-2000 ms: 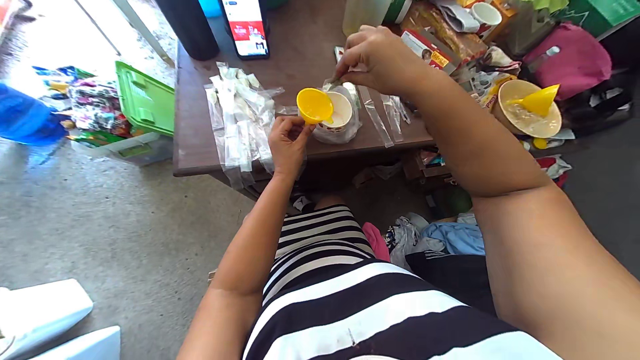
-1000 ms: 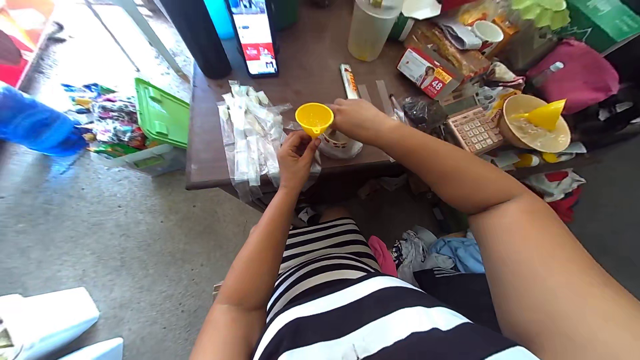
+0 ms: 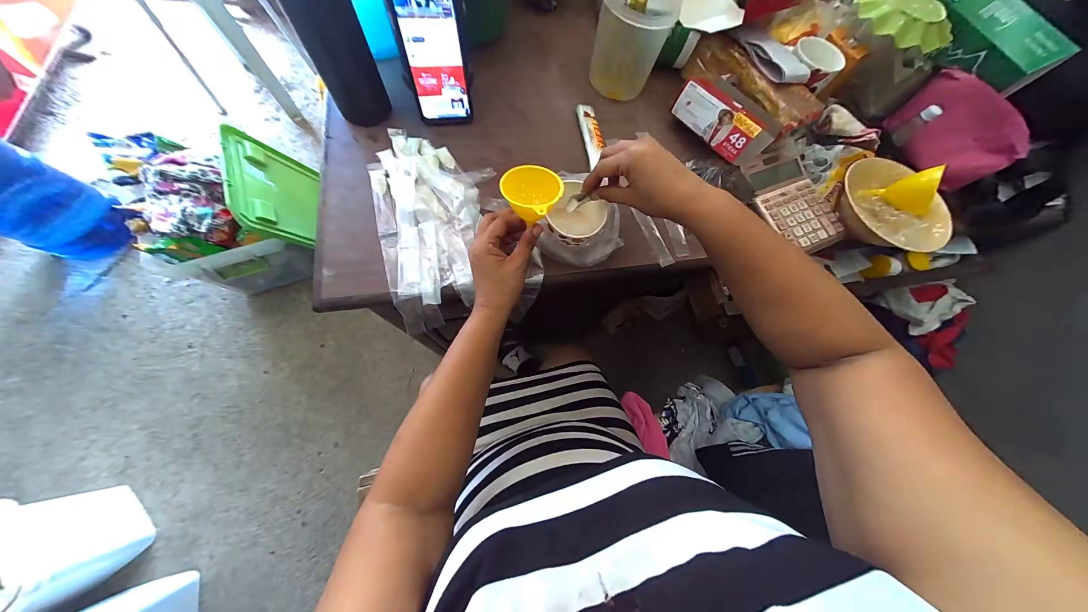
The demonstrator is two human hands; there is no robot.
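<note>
My left hand point(image 3: 503, 255) holds a yellow plastic funnel point(image 3: 531, 189) upright by its lower part, wide mouth up. Just right of the funnel stands a cup point(image 3: 576, 229) with whitish contents, a clear plastic bag around its base. My right hand point(image 3: 633, 178) grips a small spoon point(image 3: 578, 202), its tip over or in the cup; which of the two I cannot tell. Left of my left hand lies a pile of narrow clear plastic sleeves with white contents point(image 3: 429, 221). Flat plastic strips point(image 3: 653, 234) lie to the right of the cup.
A smartphone point(image 3: 433, 64), a black cylinder point(image 3: 336, 59) and a translucent pitcher point(image 3: 625, 51) stand behind on the table point(image 3: 527, 81). At right are a red-and-white box point(image 3: 721, 123), a calculator point(image 3: 799, 212) and a bowl point(image 3: 858, 223) holding another yellow funnel point(image 3: 916, 191). A green-lidded bin point(image 3: 276, 191) stands on the floor.
Two seconds ago my right hand was raised above the cup; one second ago it was lower, over the cup. Now the spoon shows at the cup's opening. My left hand keeps hold of the funnel.
</note>
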